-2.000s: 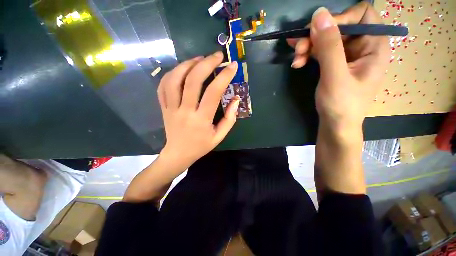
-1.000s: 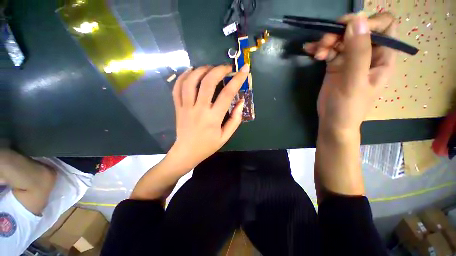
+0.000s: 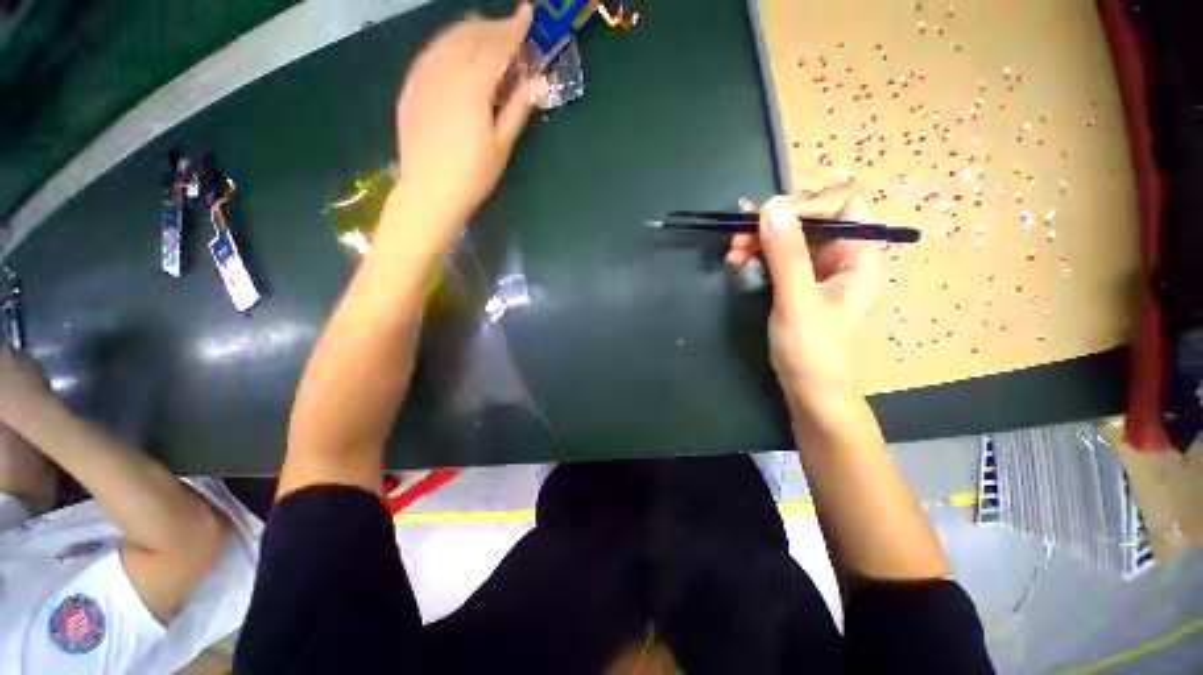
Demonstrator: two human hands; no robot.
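Observation:
My left hand (image 3: 455,119) is at the upper middle, reaching away from me. Its fingers are on a circuit board assembly (image 3: 559,79) with a blue section and a speckled end, partly cut off by the top edge. The orange flex cable (image 3: 617,15) shows beside it. My right hand (image 3: 821,284) holds black tweezers (image 3: 792,227) over the dark green bench (image 3: 633,356), tips pointing left and touching nothing. The tan board (image 3: 963,172) with red and white specks lies right of and beyond my right hand.
Clear film (image 3: 495,376) with yellow tape (image 3: 359,211) lies partly under my left forearm. Two more board assemblies (image 3: 172,227) (image 3: 232,268) lie on the left of the bench. Another person's arm (image 3: 99,468) is at the lower left. A red strip (image 3: 1145,264) edges the right side.
The view has shifted. My left hand has moved away from me with the board assembly, towards the top edge. My right hand still holds the tweezers, now lower in view.

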